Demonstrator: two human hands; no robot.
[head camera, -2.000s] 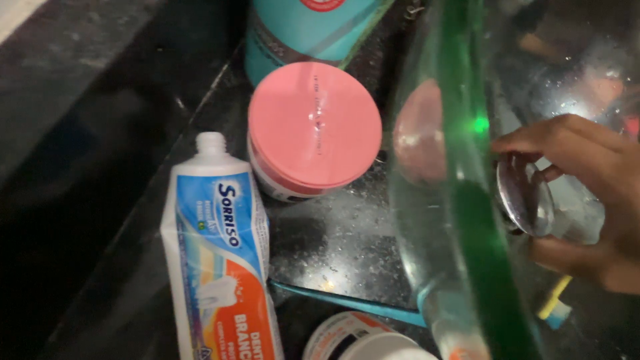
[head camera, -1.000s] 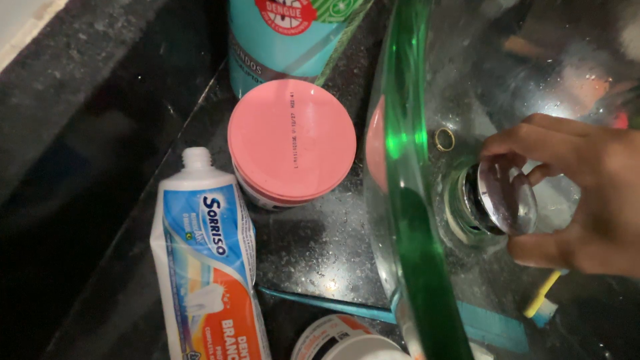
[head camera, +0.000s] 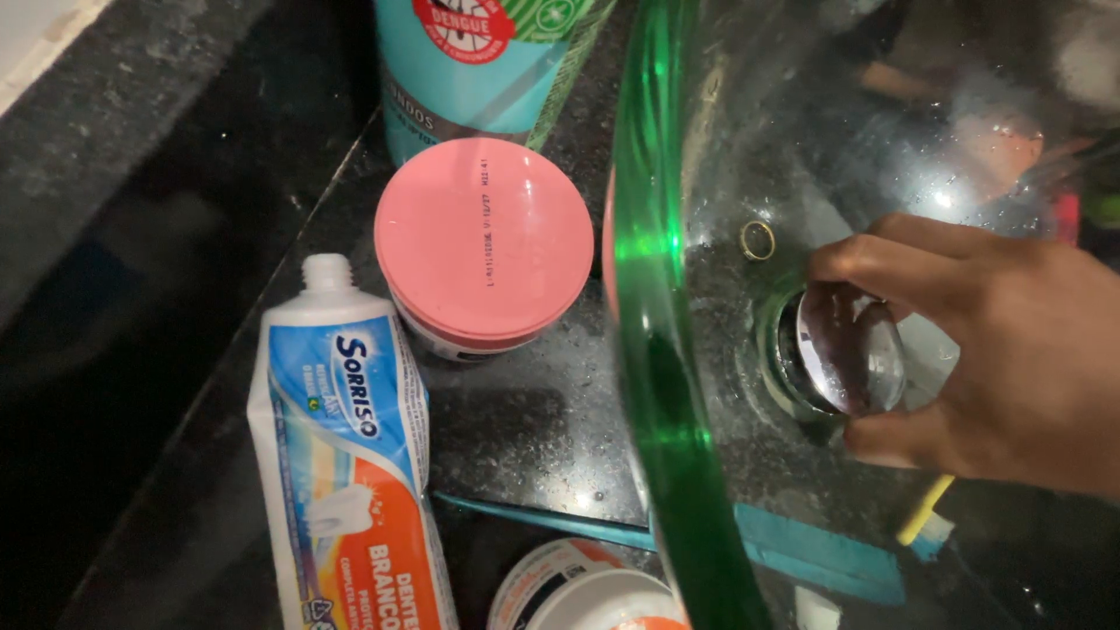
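At the right, my right hand (head camera: 997, 341) holds a round, shiny metal stopper (head camera: 844, 354) by its edge, with the thumb below and the fingers above. The stopper is tilted over the round drain (head camera: 783, 359) of a clear glass basin with a thick green rim (head camera: 661, 262). Just up and left of the drain is a thin gold-coloured ring (head camera: 757, 240). My left hand is not in the picture.
Left of the rim, on the black speckled stone counter (head camera: 542, 429), are a toothpaste tube (head camera: 350, 437), a pink-lidded jar (head camera: 486, 241), a turquoise package (head camera: 472, 79) and a white container (head camera: 569, 586). A teal strip (head camera: 814, 551) and yellow-handled toothbrush (head camera: 926, 512) show at the lower right.
The view has shifted a little. The gold-coloured ring and the drain, not made out two seconds ago, now show plainly. The hand keeps its grip on the metal stopper.
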